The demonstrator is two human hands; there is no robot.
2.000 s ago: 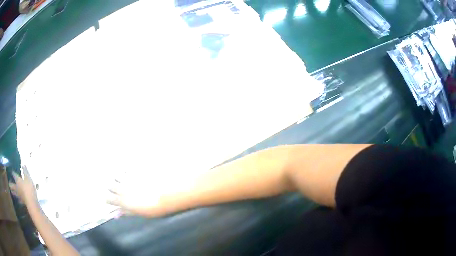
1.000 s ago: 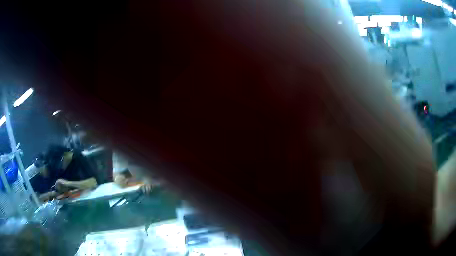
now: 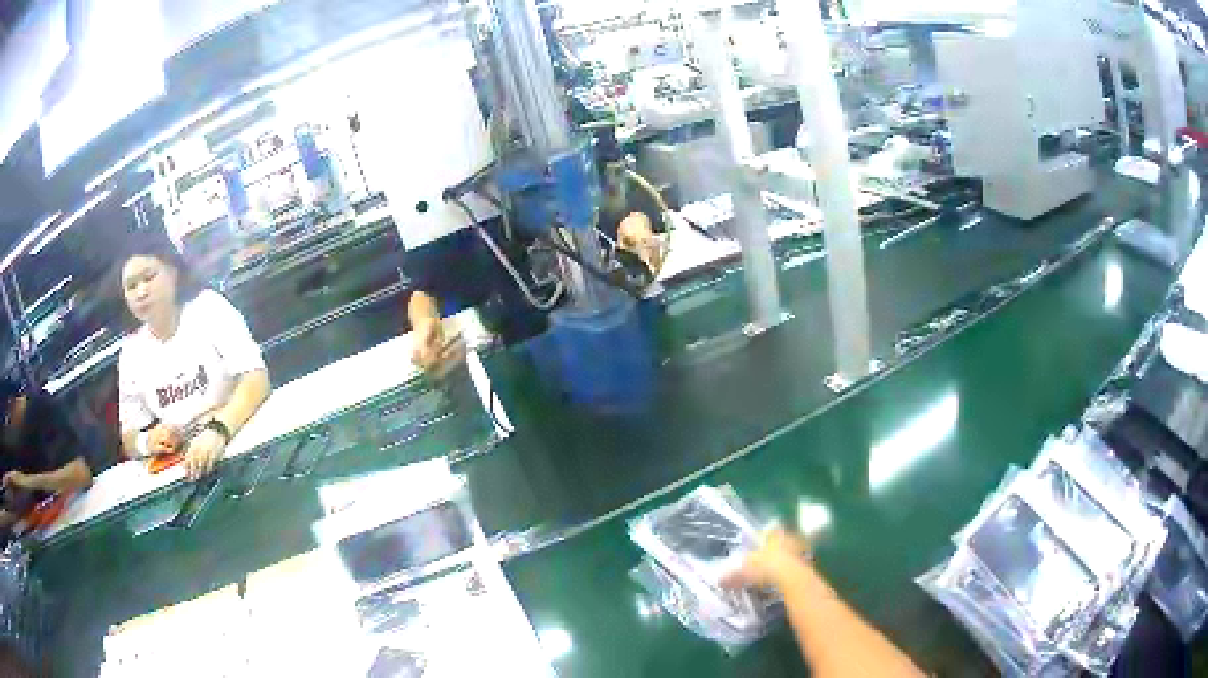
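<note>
My right hand [image 3: 779, 562] reaches in from the lower right, its fingers on the right side of a small stack of bagged flat parts [image 3: 696, 536]. The stack is over the green bench [image 3: 742, 466]; its sleeves are clear and crinkled. The fingertips are blurred, and I cannot tell whether the stack is lifted. My left hand is not in view. White sheets [image 3: 285, 616] lie at the lower left, with dark flat parts [image 3: 405, 540] on their right part.
A larger pile of bagged parts [image 3: 1047, 563] lies at the lower right. A person in a white shirt [image 3: 196, 358] sits opposite at the left. Another person's hand [image 3: 427, 338] is by the far work surface. White posts [image 3: 835, 225] and a blue-and-metal fixture [image 3: 583, 338] stand across the bench.
The view has risen and turned to show the far side. The dark blur that covered it is gone. My right hand has moved from the white sheets to a bagged stack; my left hand has left view.
</note>
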